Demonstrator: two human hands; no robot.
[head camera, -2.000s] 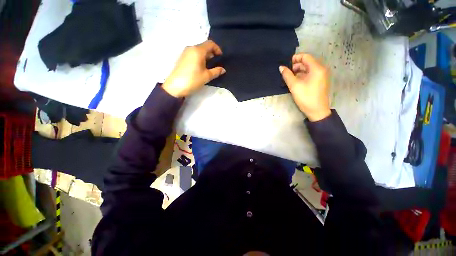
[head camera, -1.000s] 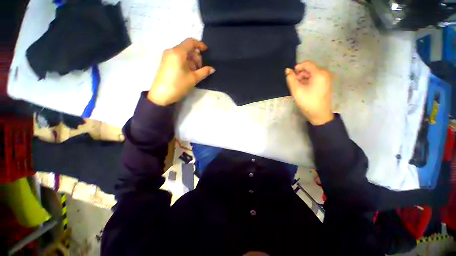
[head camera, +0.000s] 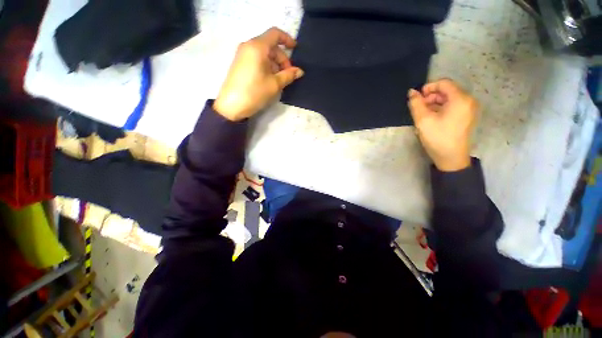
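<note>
Dark cut panels (head camera: 363, 72) lie in overlapping layers on the white table cover (head camera: 330, 152), with a shallow point at the near edge. My left hand (head camera: 254, 76) is at the panels' left edge, thumb and fingers closed around that edge. My right hand (head camera: 445, 119) is at the lower right corner, fingers curled and thumb against the forefinger at the cloth's edge. The far end of the panels is cut off by the top of the picture.
A crumpled black bundle (head camera: 125, 30) lies at left with a blue strip (head camera: 140, 96) under it. Black cloth (head camera: 112, 188) hangs over boxes at lower left beside a red crate (head camera: 26, 162). A blue tray (head camera: 584, 224) is at the right edge, with metal equipment (head camera: 566, 23) at upper right.
The view has shifted, so the table things appear further right. Both hands remain at the panels' side edges, and the panels keep nearly the same layout.
</note>
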